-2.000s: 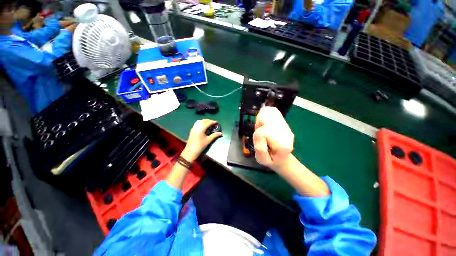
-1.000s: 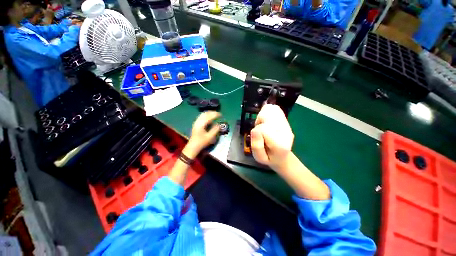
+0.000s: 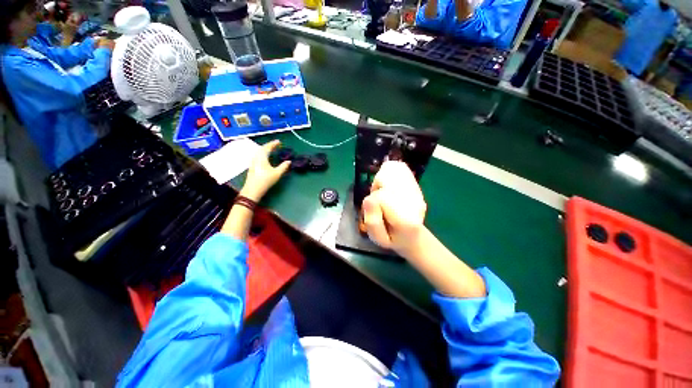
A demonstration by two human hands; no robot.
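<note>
The black hand press [image 3: 394, 148] stands upright on the green bench. My right hand [image 3: 395, 204] is closed in a fist on the press handle, which is mostly hidden in it. The orange part of the press fixture [image 3: 363, 223] shows just left of my fist. My left hand [image 3: 264, 170] is at a group of black round parts [image 3: 309, 162] near the paper slip [image 3: 231, 160], its fingertips at the leftmost part; whether it grips that part is unclear. One black round part [image 3: 328, 197] lies alone on the bench, left of the press.
A blue control box [image 3: 256, 102] and blue parts bin [image 3: 197, 130] stand behind my left hand. Black trays [image 3: 114, 182] overlie a red tray [image 3: 273, 261] at left. Another red tray [image 3: 622, 303] is at right. A white fan [image 3: 155, 67] and people in blue smocks are beyond.
My left hand has moved away from the single round part, back and left to the group. That part stays on the bench. My right hand remains on the handle.
</note>
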